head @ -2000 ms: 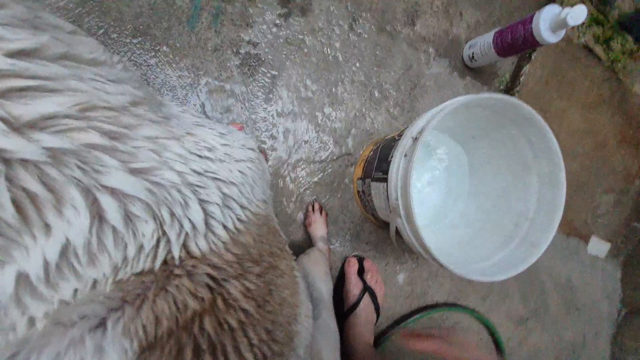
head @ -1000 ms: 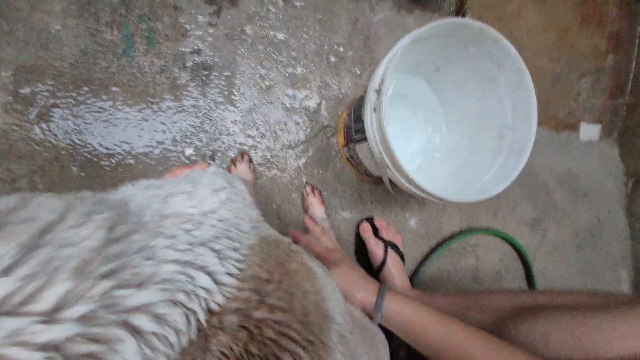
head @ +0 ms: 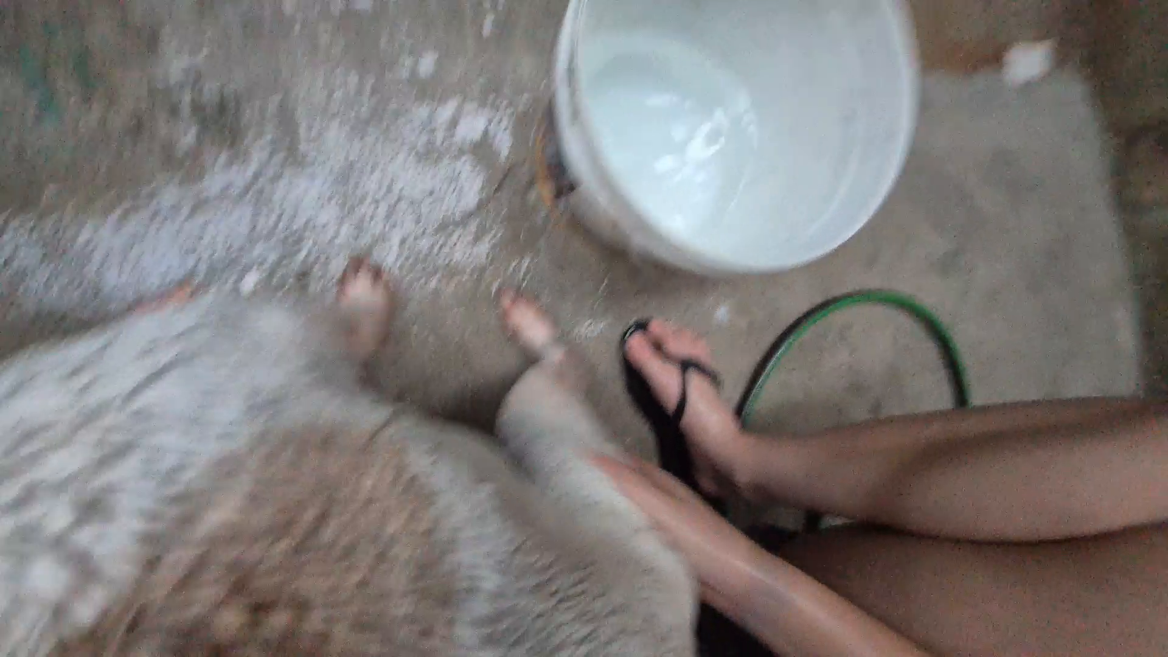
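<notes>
Wet, pale and brown fur covers the animal (head: 301, 474), which looks like a dog and fills the lower left of the head view. Two of its paws (head: 367, 297) (head: 527, 319) rest on the concrete floor. From the lower right my right hand (head: 625, 474) reaches against the leg (head: 557, 411) nearest my sandalled foot; its fingers are hidden or blurred there. My left hand is not seen. A white plastic bucket (head: 876, 173) with water (head: 666, 137) in it stands above that foot.
My foot in a black flip-flop (head: 684, 392) is right of the animal's leg. A green hose (head: 867, 297) curves beside it. Foamy water (head: 383, 182) lies on the floor. A small pinkish shape (head: 169, 294) shows at the animal's edge, and a white piece (head: 1029, 62) lies upper right.
Two seconds ago my right hand was blurred low in the view; a second ago it lay on the animal's lower leg, and now it is farther up that leg. The view has shifted.
</notes>
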